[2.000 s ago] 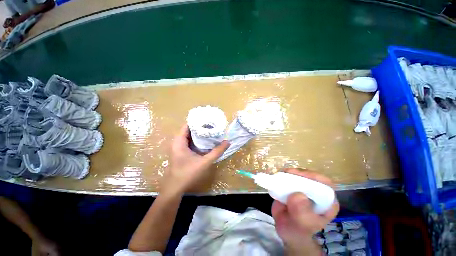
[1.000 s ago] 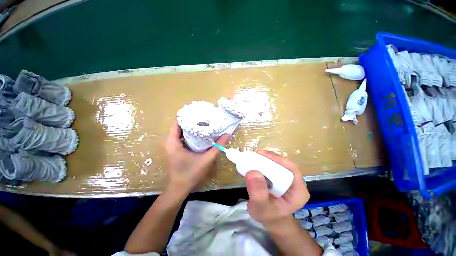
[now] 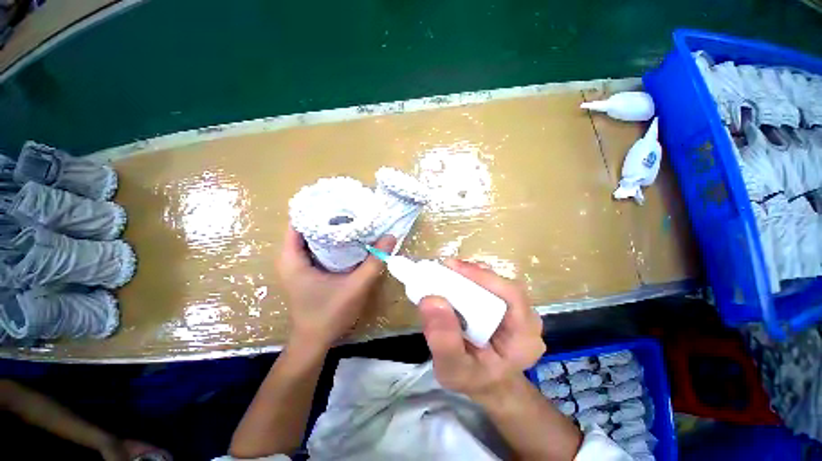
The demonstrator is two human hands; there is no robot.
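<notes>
My left hand grips a pair of grey-white gathered fabric pieces in a V over the tan board. The left piece turns its scalloped rim and dark central hole up; the right one leans to the right. My right hand is closed around a white glue bottle, tilted with its teal nozzle at the lower right edge of the left piece's rim. I cannot tell if glue is coming out.
Stacked grey pieces lie at the left. Two spare bottles lie at the board's right end beside a large blue crate of pieces. A lower blue crate sits below. Another person's arm shows at lower left.
The right hand has brought the bottle left, from apart from the pieces to its nozzle at the rim. The view has shifted, and the held pieces sit further left in it.
</notes>
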